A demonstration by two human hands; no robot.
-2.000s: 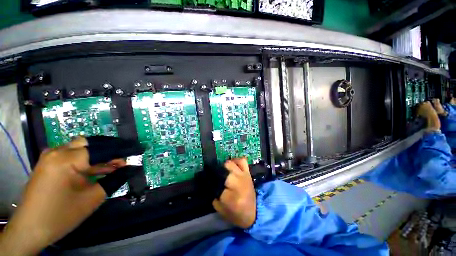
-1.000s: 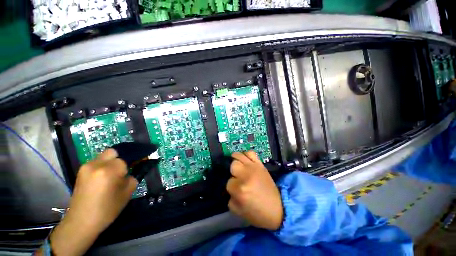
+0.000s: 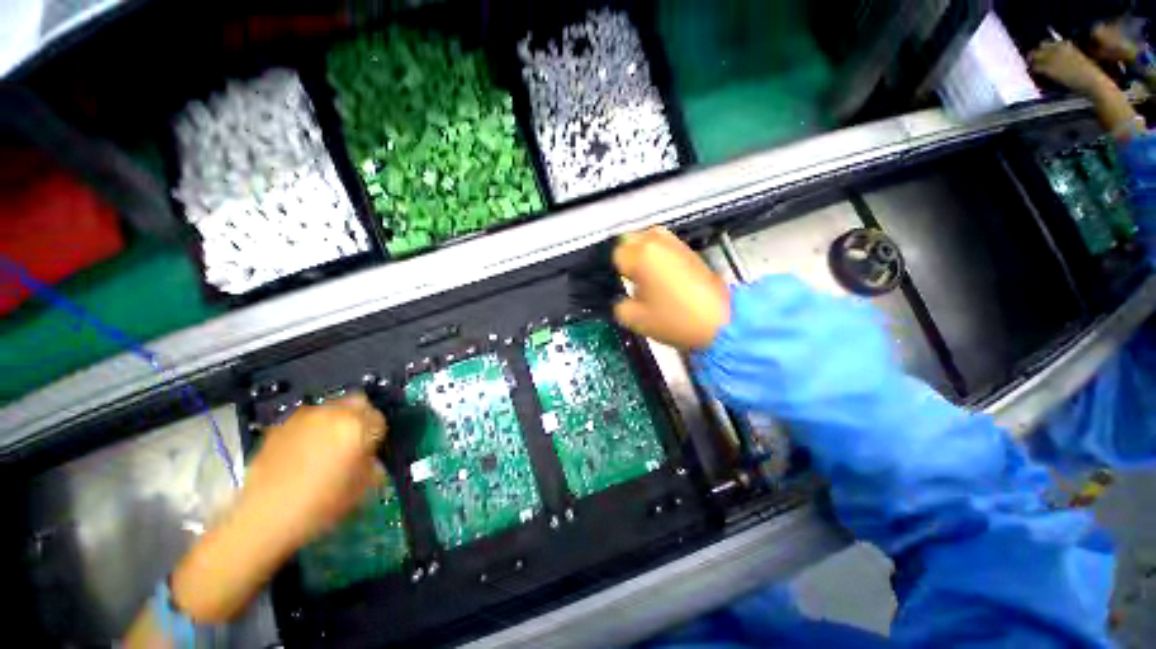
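Three green circuit boards sit side by side in a black carrier (image 3: 488, 577). The middle board (image 3: 488, 488) has a white connector (image 3: 421, 470) at its left edge. The right board (image 3: 602, 418) has a green terminal block (image 3: 543, 337) at its far edge and a white connector (image 3: 550, 422) at its left edge. My left hand (image 3: 317, 459), blurred, is over the left board (image 3: 355, 545), its black-covered fingertips near the middle board's upper left. My right hand (image 3: 672, 289) is above the carrier's far right corner, black-covered fingertips pointing left. Whether either hand holds anything is not visible.
Beyond the far rail (image 3: 482, 260) are bins of white (image 3: 273, 190), green (image 3: 437, 146) and white-grey parts (image 3: 602, 114). A blue cord (image 3: 95, 323) hangs at left. A spoked wheel (image 3: 867, 261) is in the conveyor bed. Another person's hand (image 3: 1071, 70) shows at upper right.
The view has shifted toward the bins. A white connector, earlier between my left fingers, now sits at the middle board's left edge. My right hand has moved from the near side to the far rail.
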